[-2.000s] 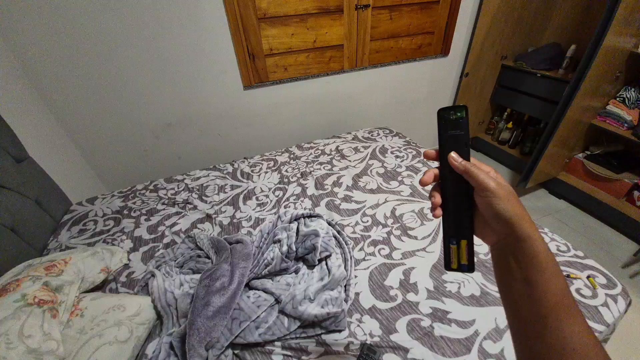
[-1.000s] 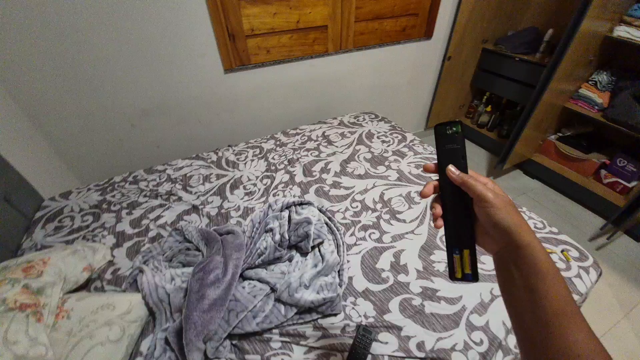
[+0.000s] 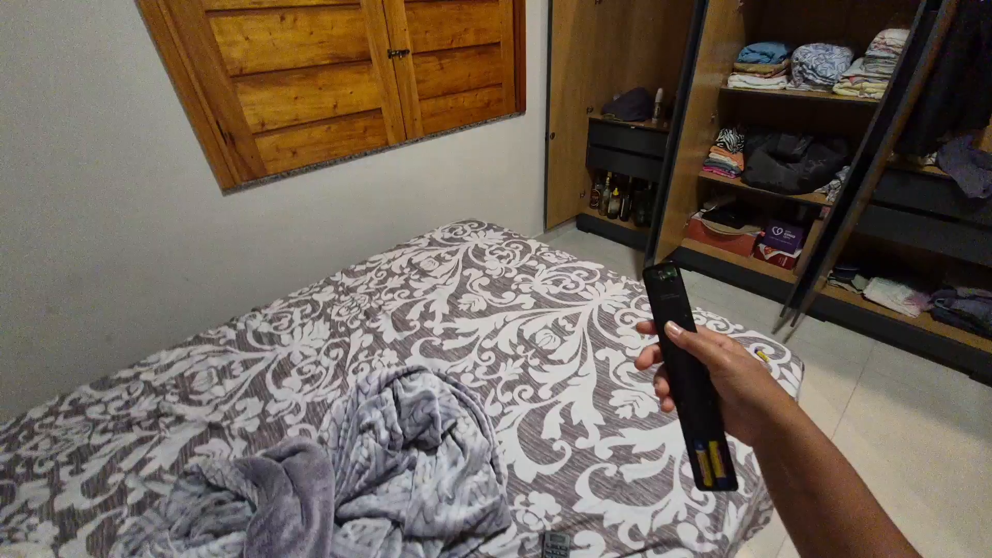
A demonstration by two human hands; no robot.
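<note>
My right hand (image 3: 717, 372) grips a long black remote control (image 3: 682, 364) above the bed, thumb on its upper half and fingers around its far side. Two yellow batteries (image 3: 709, 463) lie side by side in the uncovered compartment at its lower end. Below, a crumpled grey plush blanket (image 3: 418, 457) rests on the patterned bed sheet (image 3: 542, 341). A dark keypad device (image 3: 556, 542) is partly visible at the bottom edge. One small yellow item (image 3: 762, 354), perhaps a battery, lies near the bed's right corner. My left hand is out of view.
An open wardrobe (image 3: 674, 155) with folded clothes (image 3: 821, 66), bottles (image 3: 616, 201) and boxes (image 3: 781, 236) stands beyond the bed at the right. Wooden shutters (image 3: 310, 85) are set in the wall. Floor tiles (image 3: 876, 411) show along the bed's right side.
The view has swung right, showing more of the wardrobe. My right hand still holds the remote control, with its battery end downward throughout.
</note>
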